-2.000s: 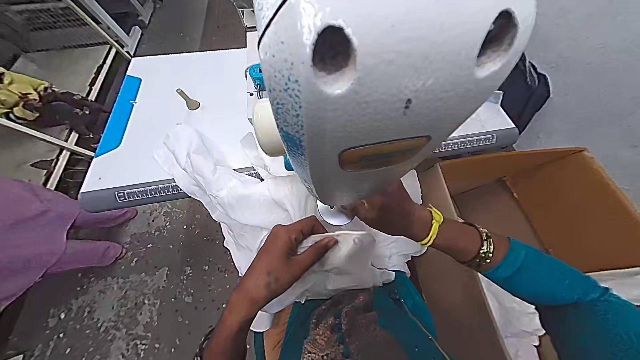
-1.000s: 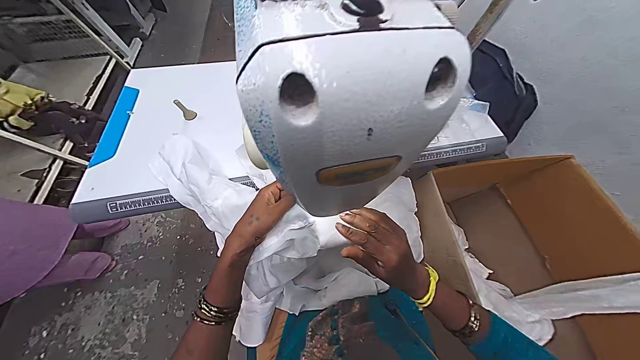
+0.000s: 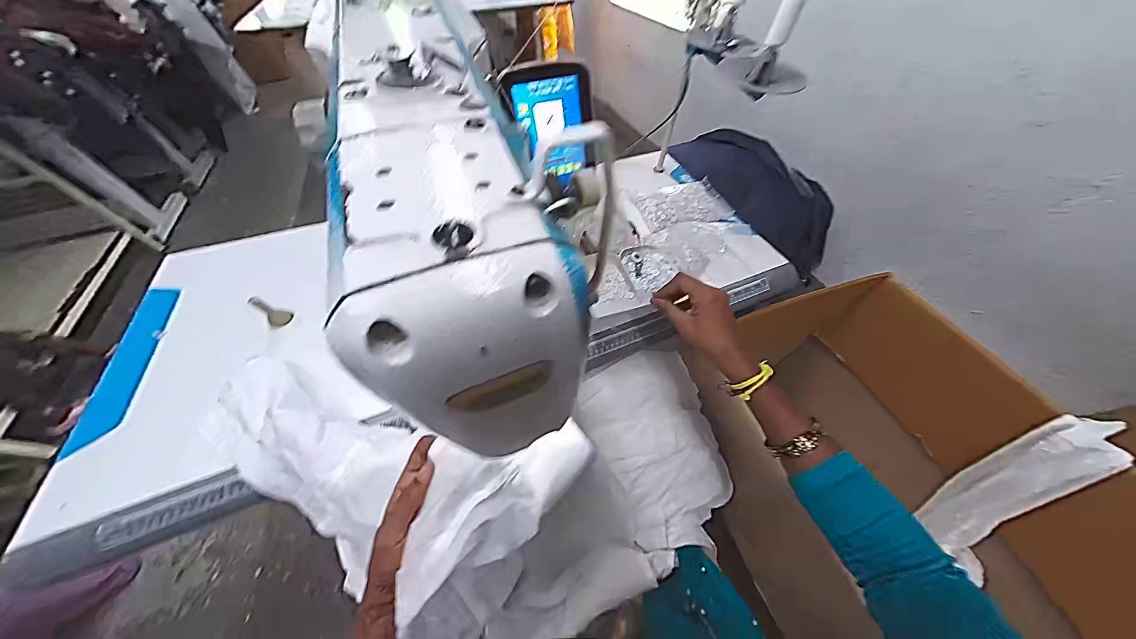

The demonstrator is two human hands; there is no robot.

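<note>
The head of a white industrial sewing machine (image 3: 453, 328) fills the middle of the view. White fabric (image 3: 479, 515) lies bunched beneath it and hangs over the near table edge. My left hand (image 3: 413, 484) rests on this fabric just left of the machine's nose, its fingertips partly out of sight. To the right of the machine, my right hand (image 3: 697, 311) is over the table edge with thumb and forefinger pinched beside the small buttons (image 3: 646, 269). Whether anything is between those fingertips cannot be made out.
An open cardboard box (image 3: 941, 364) with white cloth (image 3: 1029, 470) stands at the right. A small tan tool (image 3: 273, 312) lies on the white table (image 3: 222, 284). Behind the machine is a lit control screen (image 3: 550, 115). A dark bag (image 3: 754, 191) sits at the table's back right corner.
My right hand has left the fabric under the machine and moved right to the table edge. My left hand has stayed at the fabric. The view has shifted, showing more of the machine's top.
</note>
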